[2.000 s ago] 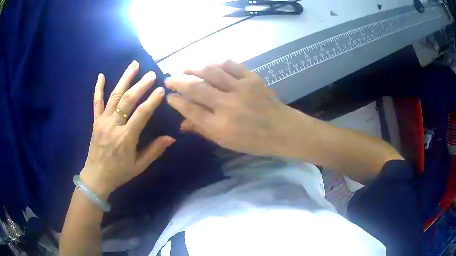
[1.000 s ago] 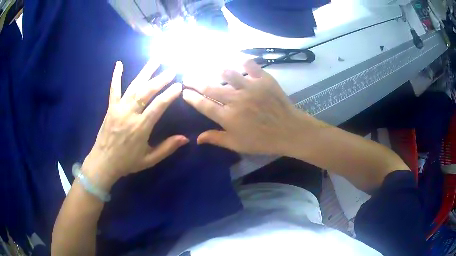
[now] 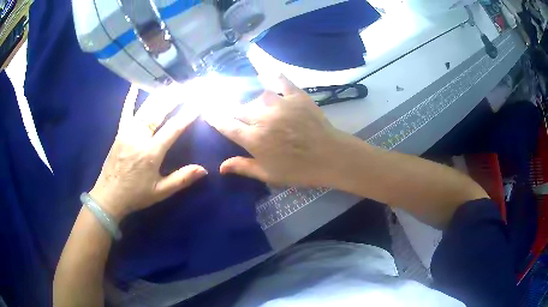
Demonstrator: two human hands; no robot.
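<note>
A large navy cloth lies over the left of the table and under both hands. My left hand rests flat on it, fingers spread, their tips washed out by the lamp glare. My right hand lies with its fingertips at the cloth's right edge, close to the left fingertips; its thumb is on the cloth. Neither hand visibly grips it. The white sewing machine head with a blue stripe stands just beyond the fingertips. The presser foot and needle are lost in the glare.
Black thread snips lie on the white table right of my right hand. A dark navy cut piece lies behind them. The grey table edge bears a ruler. Red baskets stand at the right. Small dark scraps lie on the table.
The view has tilted up, so the machine head and the navy cut piece now show. The cloth and both hands are now under the machine's lamp. The ruler shows left of my right forearm too.
</note>
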